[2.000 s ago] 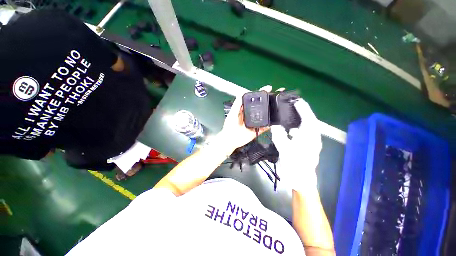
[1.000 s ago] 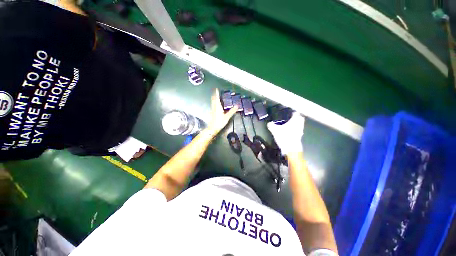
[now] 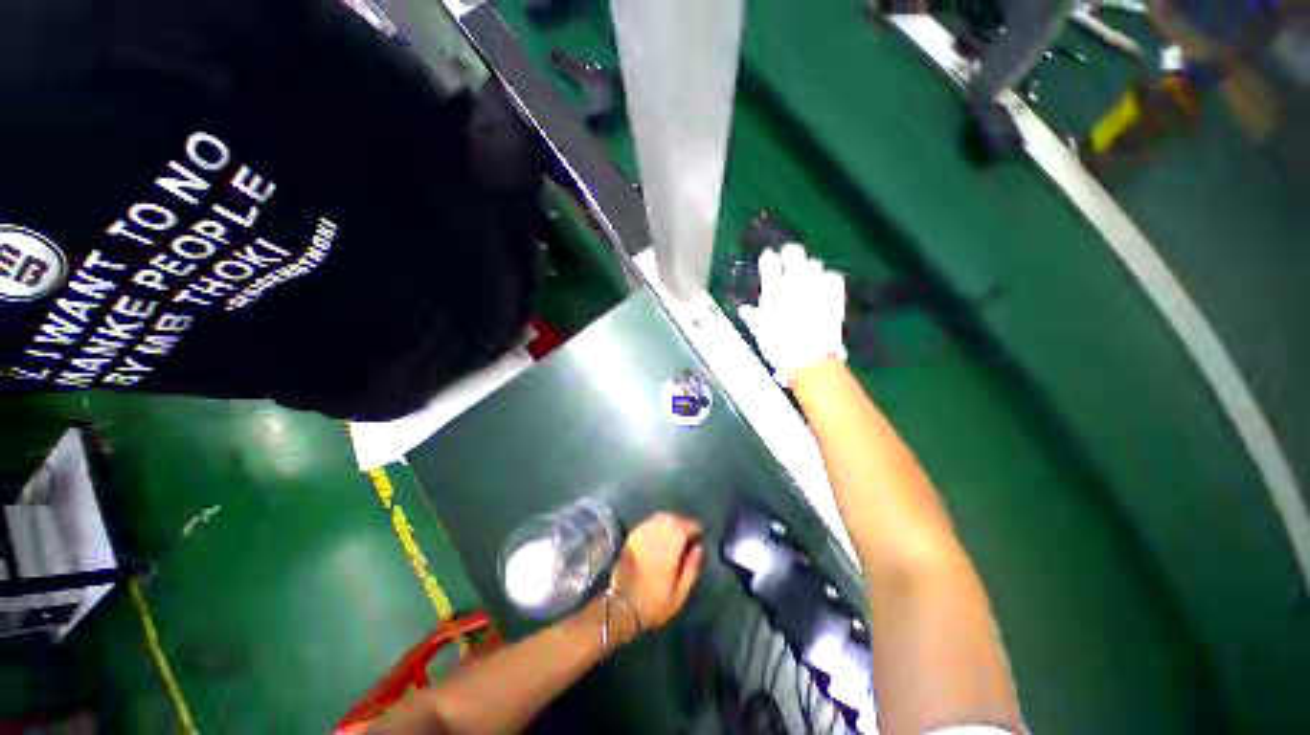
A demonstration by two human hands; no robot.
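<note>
My right hand (image 3: 799, 309), in a white glove, is past the white rail over the conveyor. Its fingertips are at a dark power adapter (image 3: 764, 233); whether they grip it is hidden. My left hand (image 3: 661, 572), bare with a thin bracelet, is low over the bench beside the bottle, fingers curled, with nothing seen in it. A row of black power adapters (image 3: 793, 592) lies on the bench along the rail, right of my left hand, faces shining. Their black cords (image 3: 762, 663) trail toward the bottom edge, where the row is cut off.
A clear bottle (image 3: 560, 557) lies left of my left hand. A small round striped item (image 3: 687, 399) is near the rail post (image 3: 681, 144). More blurred dark items (image 3: 898, 319) lie on the conveyor (image 3: 1034, 417). A person in a black shirt (image 3: 287, 187) stands at left. A red stool (image 3: 417, 672) is below.
My right hand has left the adapter row and reached over the rail onto the conveyor. My left hand has let go of the row. The view has shifted left; the blue crate is out of view.
</note>
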